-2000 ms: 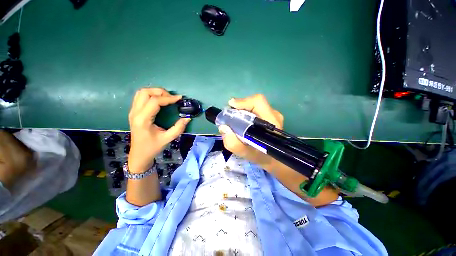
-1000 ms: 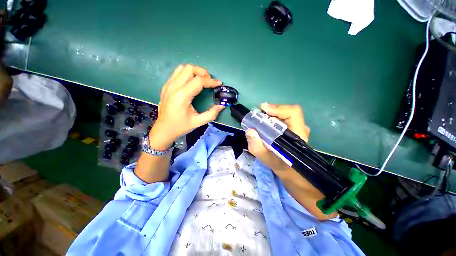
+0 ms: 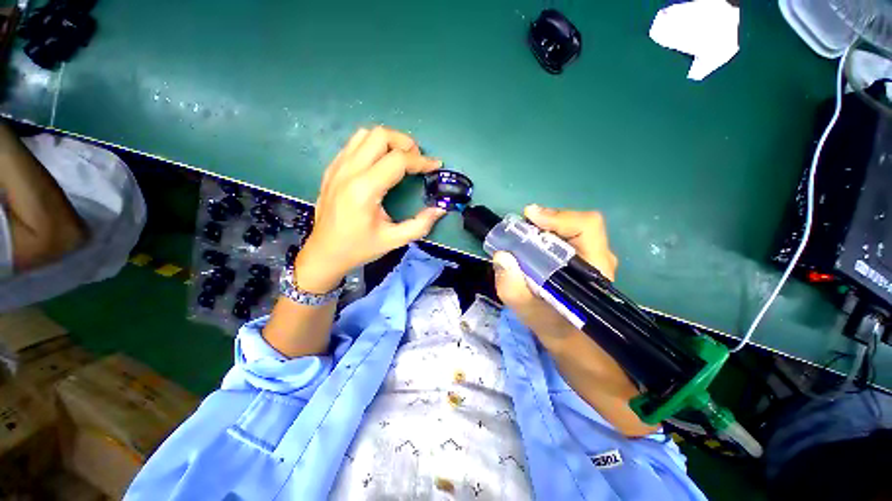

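Observation:
My left hand point(image 3: 367, 201) pinches a glossy black plastic housing point(image 3: 449, 190) between thumb and forefinger over the bench's front edge area. My right hand point(image 3: 553, 269) grips a black glue dispensing syringe point(image 3: 626, 328) around its clear sleeve with a white label point(image 3: 529, 247). The syringe's small blue tip point(image 3: 462, 207) is at the housing's lower right rim; whether it touches cannot be told. A green adapter head point(image 3: 688, 379) sits at the syringe's rear with a pale hose leaving it.
A single black housing point(image 3: 555, 41) and a white wipe point(image 3: 700, 33) lie on the green bench point(image 3: 323, 59). Black parts point(image 3: 57, 34) are grouped far left. A black controller point(image 3: 851, 220), white cord point(image 3: 811, 186) and fan point(image 3: 866, 18) are right. A blister tray point(image 3: 210, 259) and a neighbour's arm point(image 3: 39, 210) are left.
The view has shifted and turned, so the bench edge slants. The syringe tip, apart from the housing two seconds ago, is now at its rim. Both hands keep their holds.

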